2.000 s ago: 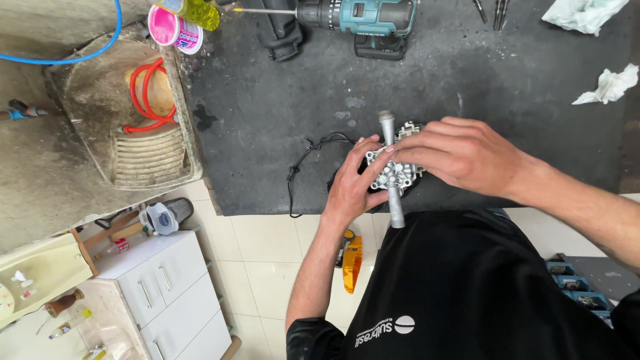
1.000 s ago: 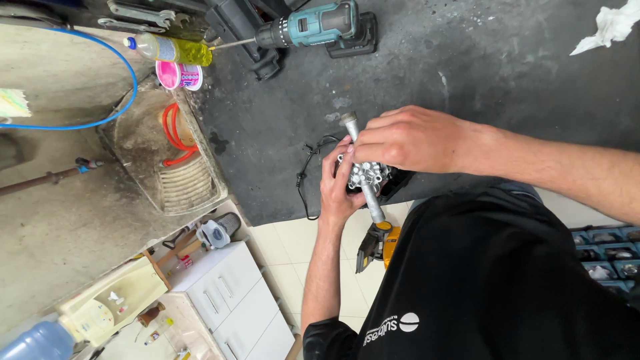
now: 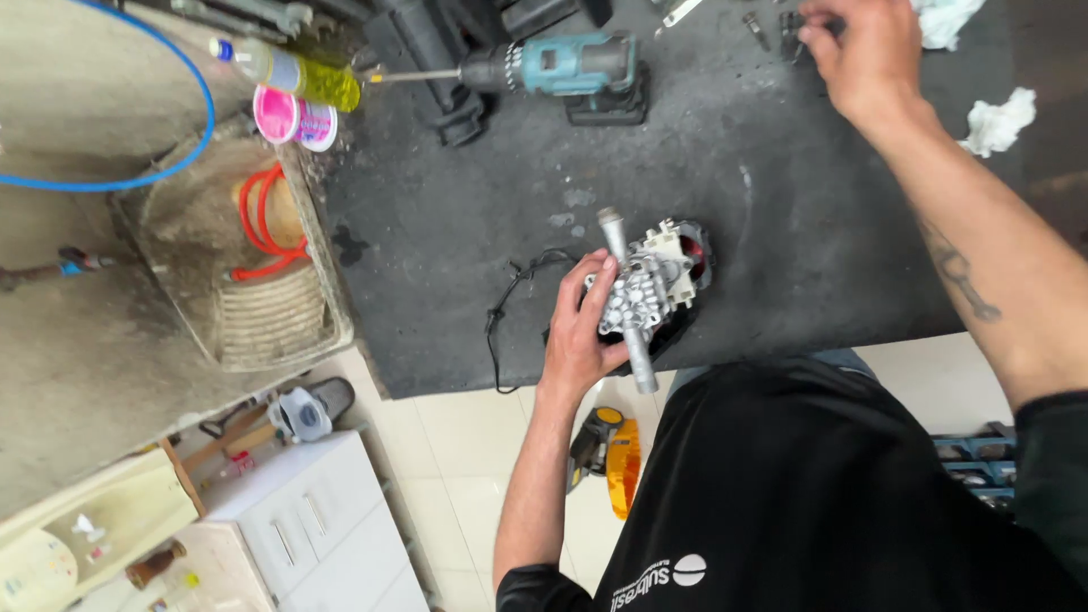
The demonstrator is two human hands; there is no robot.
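My left hand [image 3: 580, 327] grips the left side of a silver metal pump head [image 3: 636, 297] with pipe-like ports at both ends. The pump head is joined to a cream plastic part and a dark housing [image 3: 697, 255] with red inside, near the front edge of the dark worktop. A thin black cable [image 3: 497, 310] lies left of it. At the top right my right hand [image 3: 871, 59] is over small dark metal parts [image 3: 792, 36]; its fingertips are bent, and whether they hold one of them is unclear. A small metal bit [image 3: 755, 31] lies beside them.
A teal cordless drill [image 3: 578, 64] with a long bit lies at the back, near black plastic parts [image 3: 425, 51]. A bottle of yellow liquid [image 3: 293, 72] and pink tubs [image 3: 293, 117] stand by the concrete sink [image 3: 336, 280]. Crumpled white paper [image 3: 1001, 123] lies at the right.
My right hand has left the pump head and moved to the small metal parts at the top right. My left hand stays on the pump head.
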